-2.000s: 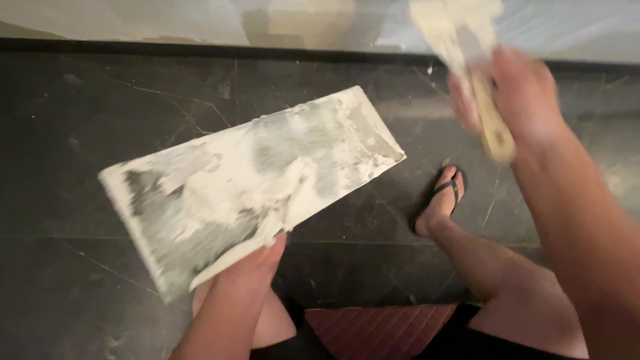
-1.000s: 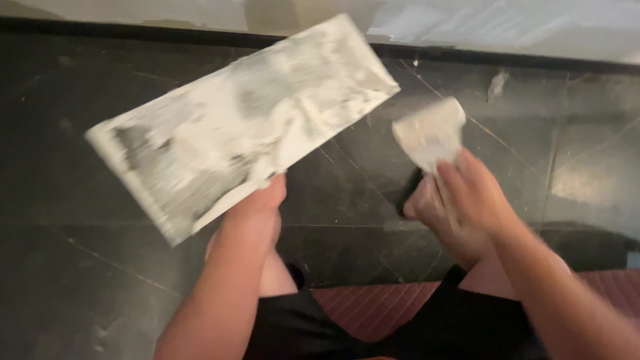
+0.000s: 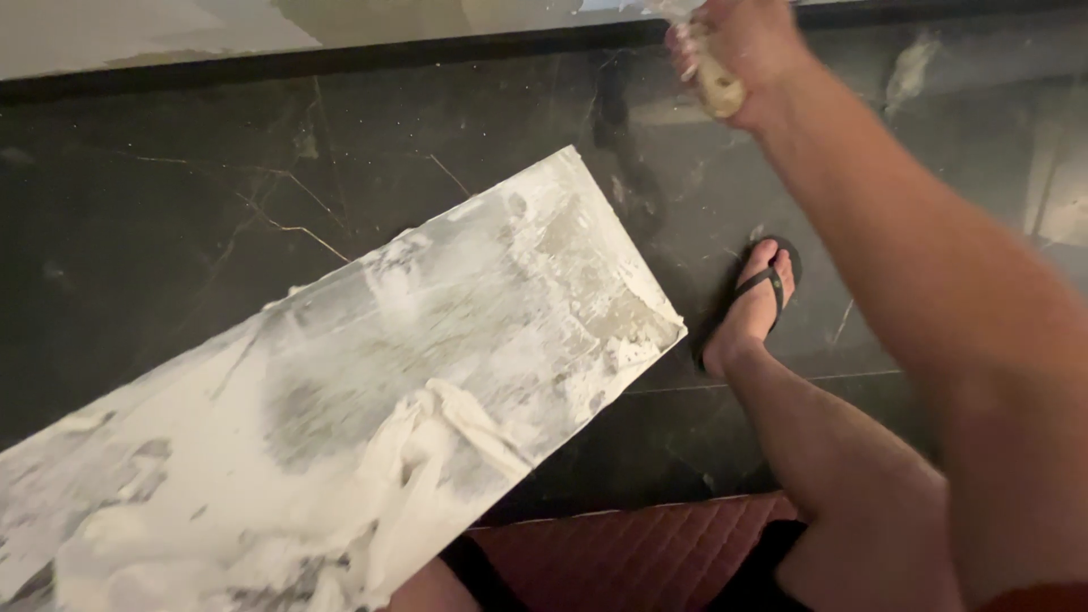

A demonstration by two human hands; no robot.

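My right hand [image 3: 748, 42] is closed around the pale handle [image 3: 721, 85] of a putty knife at the top, close to the lower part of the wall. The knife's blade lies almost wholly beyond the top edge of the view. A long rectangular board [image 3: 442, 314], smeared with white filler, slants across the left and middle. A thick ridge of wet filler [image 3: 416, 433] lies on it near the lower edge. My left hand is hidden, beneath the board or below the view, so its grip does not show.
A wall with patchy filler [image 3: 204, 25] runs along the top above a black skirting strip [image 3: 340, 59]. Dark veined floor tiles [image 3: 212, 195] lie below. My foot in a black flip-flop [image 3: 765, 289] rests at the right. A red quilted surface [image 3: 629, 552] is under my legs.
My right hand with the putty knife has moved up and forward, from near my foot to the wall. The board has come nearer the camera, and my left hand has gone out of sight.
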